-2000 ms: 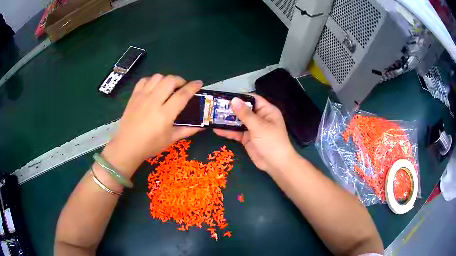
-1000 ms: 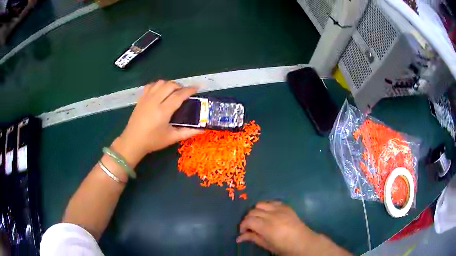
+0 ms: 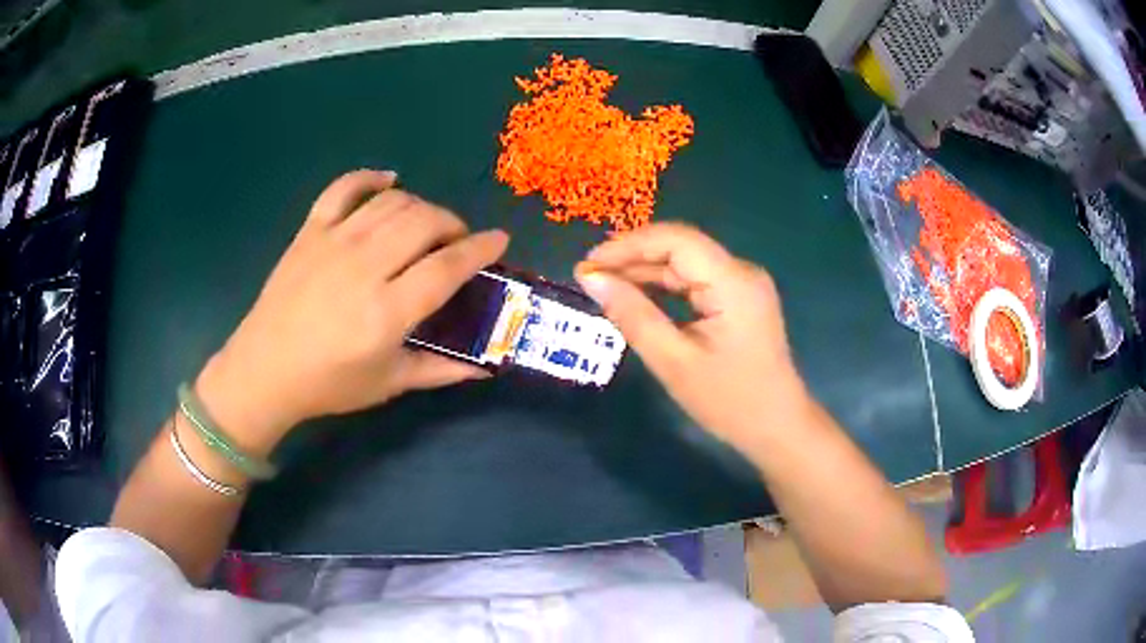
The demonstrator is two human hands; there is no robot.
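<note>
My left hand (image 3: 358, 302) holds a handset (image 3: 559, 339) by its dark screen end, over the green bench in front of me. Its silvery and blue board end points right, and an orange strip crosses between screen and board. My right hand (image 3: 704, 333) is just above and right of the board end, thumb and index finger pinched together on a small orange part (image 3: 588, 269), mostly hidden by the fingertips. A loose pile of small orange parts (image 3: 584, 151) lies on the bench beyond my hands.
A black tray (image 3: 94, 270) with handsets is at left. A plain black phone or case (image 3: 804, 98) lies at upper right. A clear bag (image 3: 895, 239) of orange parts with a cream tape roll (image 3: 1007, 349) is at right, near grey perforated housing (image 3: 936, 50). A pale rail (image 3: 465, 30) crosses the back.
My left hand and the handset are now nearer me, below the orange pile instead of against it. My right hand has come up from the bench to the board end, pinching an orange part.
</note>
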